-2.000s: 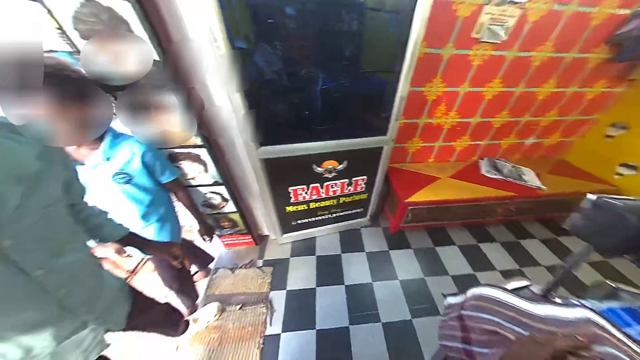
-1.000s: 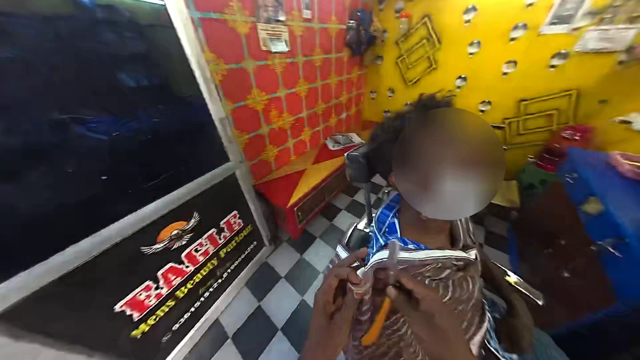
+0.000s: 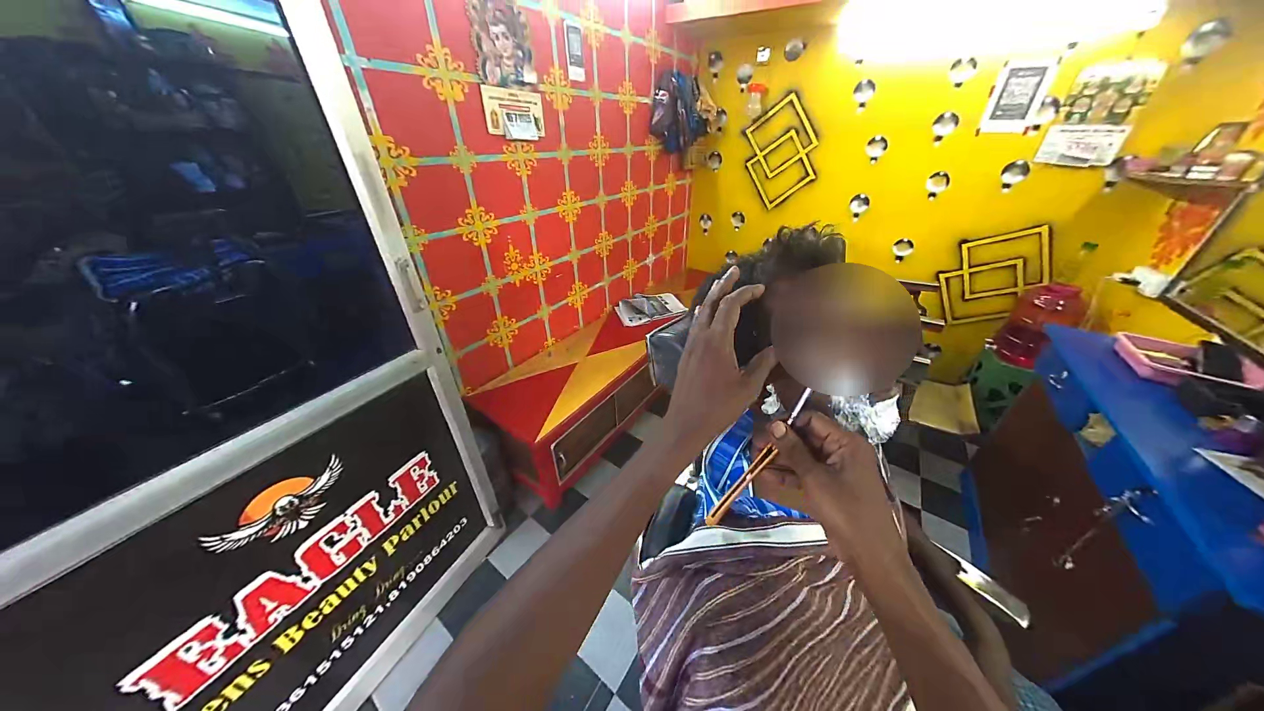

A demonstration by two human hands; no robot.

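A straight razor [image 3: 741, 484] with an orange-brown handle is in my right hand [image 3: 815, 459], its thin blade pointing up to the jaw of a seated person [image 3: 795, 252]. White lather [image 3: 869, 417] covers the chin and part of the jaw. My left hand [image 3: 721, 355] rests against the side of the person's head, fingers spread and up, holding nothing. A striped brown cloth [image 3: 760, 622] is draped over the person's chest and lap, above it a blue patterned shirt [image 3: 731, 459]. The face is blurred.
A dark chair headrest [image 3: 669, 351] stands behind the head. At left are a glazed door [image 3: 425, 365] and a red-and-yellow bench [image 3: 553, 410] with newspapers [image 3: 649, 309]. To the right are a metal armrest [image 3: 992, 591], a blue counter [image 3: 1136, 434], a pink tray [image 3: 1136, 346] and a red container [image 3: 1037, 321].
One second ago both hands were together at the cloth near the person's chest, with the orange-handled razor. Now my left hand is at the head and my right hand is below the jaw.
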